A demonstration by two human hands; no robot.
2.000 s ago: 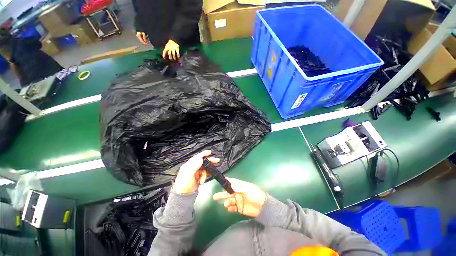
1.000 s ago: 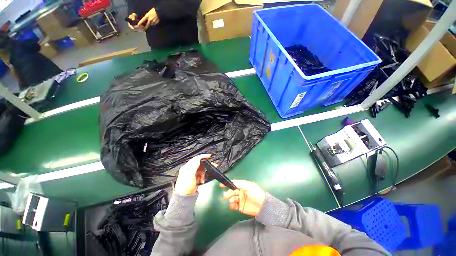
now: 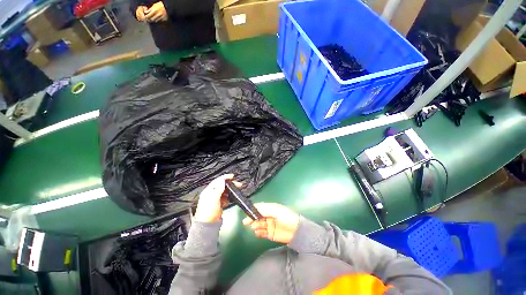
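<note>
A slim black plastic part (image 3: pixel 243 200) is held between my two hands, slanting down to the right. My left hand (image 3: pixel 212 197) grips its upper end. My right hand (image 3: pixel 277 222) holds its lower end with the fingertips. A large crumpled black plastic bag (image 3: pixel 190 103) lies just beyond my hands, its open mouth facing me, with dark parts inside that are hard to tell apart. A black tray (image 3: pixel 85 262) full of loose black parts (image 3: pixel 135 259) is at the lower left.
A blue crate (image 3: pixel 323 98) with black parts stands beyond the bag at right. A white-and-grey device (image 3: pixel 395 155) and a black stick-shaped tool (image 3: pixel 367 187) lie at right. Loose black parts are near cartons (image 3: pixel 490 57). A person (image 3: pixel 181 26) stands across the bench. Blue stools (image 3: pixel 432 245) are at lower right.
The view has shifted slightly, so the bench things appear further left. My hands still hold the black part, which has turned a little. The person opposite has taken their hands off the bag.
</note>
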